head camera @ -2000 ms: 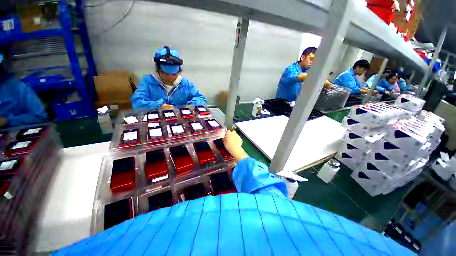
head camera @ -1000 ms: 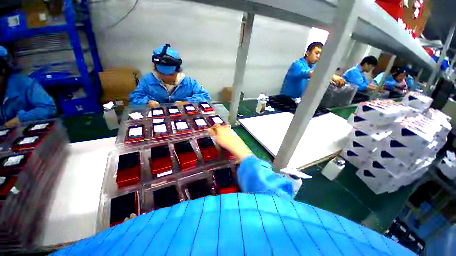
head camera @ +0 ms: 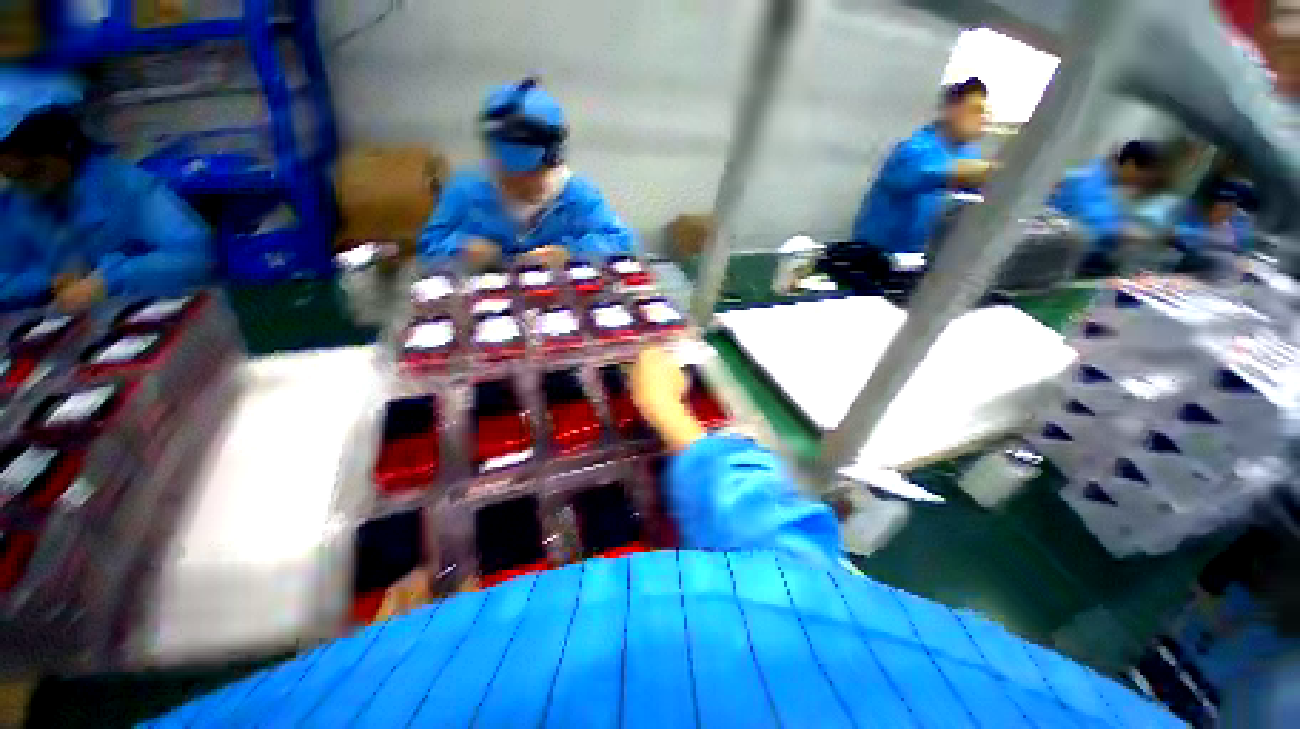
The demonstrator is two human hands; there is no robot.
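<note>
A large clear tray (head camera: 459, 494) lies in front of me, with rows of red-and-black phones (head camera: 495, 423) in its pockets. Behind it is a tray of phones with white labels (head camera: 555, 326). My right hand (head camera: 662, 395) reaches over the right side of the near tray, at the upper row of phones; blur hides whether it grips anything. My left hand (head camera: 405, 594) shows only in part at the tray's lower left corner, largely hidden by my blue smock. The frame is blurred.
Stacked phone trays (head camera: 121, 427) stand at the left beside a white board (head camera: 271, 491). A grey post (head camera: 970, 249) rises at the right, near a white board (head camera: 984, 373), a small white bottle (head camera: 1002, 476) and stacked white boxes (head camera: 1176, 413). A person (head camera: 525, 207) sits opposite.
The view has turned, so the scene sits further right and higher. My right hand stays over the tray's right side. Part of my left hand now shows clearly at the lower left corner.
</note>
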